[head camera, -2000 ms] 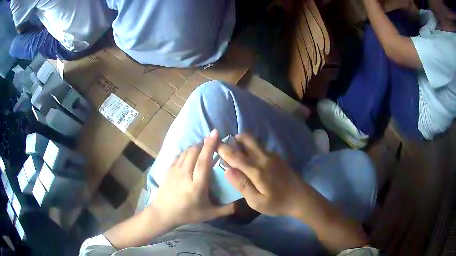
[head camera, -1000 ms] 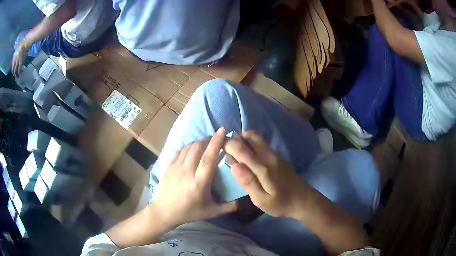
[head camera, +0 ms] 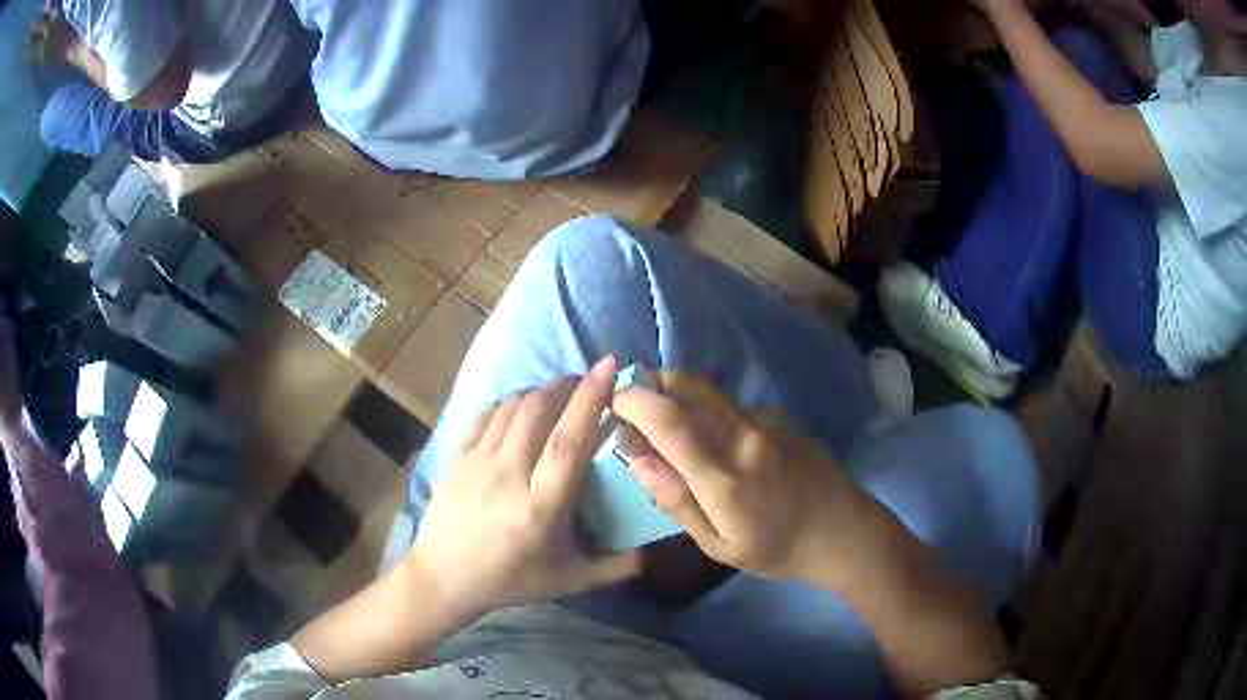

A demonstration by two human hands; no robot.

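A small pale blue-white product box (head camera: 626,513) is held over my lap between my two hands. My left hand (head camera: 513,492) grips it along its left side and underneath. My right hand (head camera: 732,472) has its thumb and index finger at the upper end of the box, where a small white end flap (head camera: 611,440) shows between the fingers of both hands. My fingers hide most of the box's upper end.
Grouped boxes with white ends (head camera: 137,445) stand at the left, with more boxes (head camera: 164,274) behind. Flattened cardboard (head camera: 451,226) with a shipping label (head camera: 332,301) covers the floor ahead. People sit ahead and at right. Brown cardboard pieces (head camera: 862,123) stand upper right. A pink sleeve (head camera: 82,561) shows far left.
A pink-sleeved arm has come in at the far left, over part of the grouped boxes. The upper-left person's arm has moved up. My hands and the box have hardly moved.
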